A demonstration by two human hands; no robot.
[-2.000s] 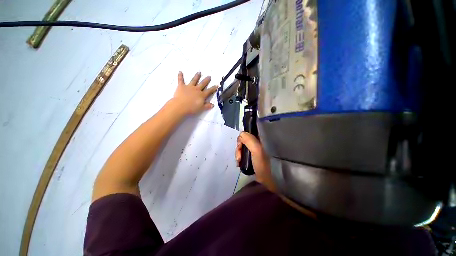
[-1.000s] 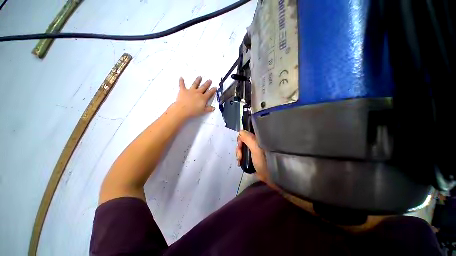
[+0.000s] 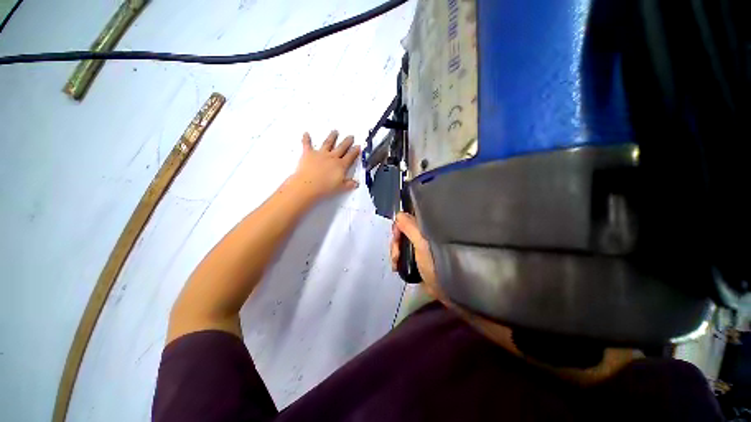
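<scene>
The cutting machine (image 3: 535, 82), with a blue and dark grey motor, fills the right half of the view. My right hand (image 3: 412, 247) is wrapped around its black handle (image 3: 408, 265), partly hidden under the motor. My left hand (image 3: 328, 165) lies flat on the white paper marker (image 3: 280, 330) with fingers spread, its fingertips just left of the machine's front parts. The blade and most of the base are hidden. A thin cut line shows in the paper below the handle.
A long brown wooden strip (image 3: 136, 222) lies on the paper at the left. A greenish-yellow bar (image 3: 99, 53) lies at the upper left, with a black power cable (image 3: 189, 58) crossing over it. Cluttered dark and pale scraps show at the lower right edge.
The motor has shifted left and slightly up in view. The strip and bar appear a little further right and lower. Both hands keep their poses, my left one slightly lower in view.
</scene>
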